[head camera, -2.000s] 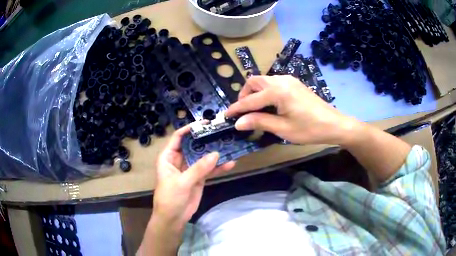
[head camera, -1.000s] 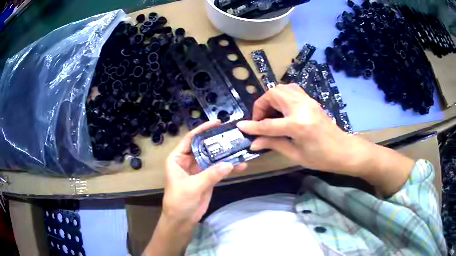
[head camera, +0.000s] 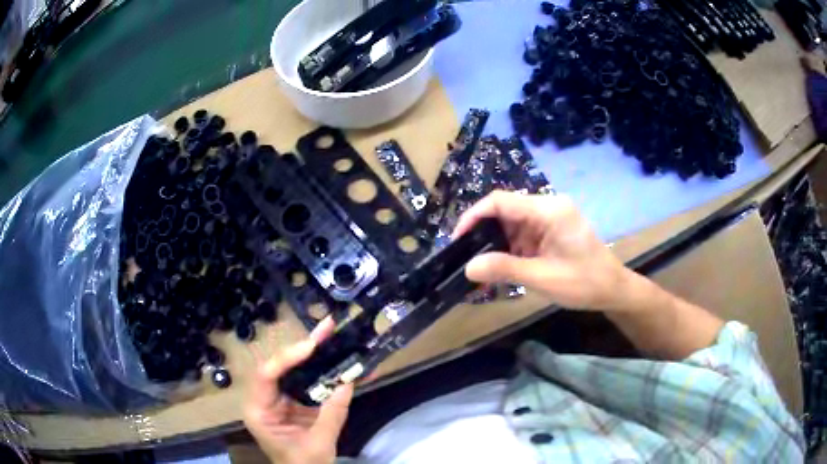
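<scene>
A long black panel (head camera: 399, 313) with a circuit board on it is held tilted between my hands, above the front of the bench. My left hand (head camera: 304, 408) grips its lower left end, thumb beside a whitish component. My right hand (head camera: 544, 249) pinches its upper right end. Black panels with round holes (head camera: 313, 227) lie behind it. Narrow circuit boards (head camera: 490, 168) lie in a pile, partly hidden by my right hand. The white bowl (head camera: 358, 109) behind them holds several assembled panels (head camera: 376, 45).
A clear plastic bag (head camera: 68, 281) spills black ring-like caps (head camera: 190, 236) at the left. Another heap of black caps (head camera: 635, 82) lies on the blue sheet (head camera: 580, 190) at the right. Black strips (head camera: 721, 23) lie far right. The cardboard bench edge (head camera: 453, 355) runs in front of me.
My right hand has shifted from the board area to the panel's far end. The panel is now tilted diagonally with its full length showing. The camera view has shifted, showing more of the bowl.
</scene>
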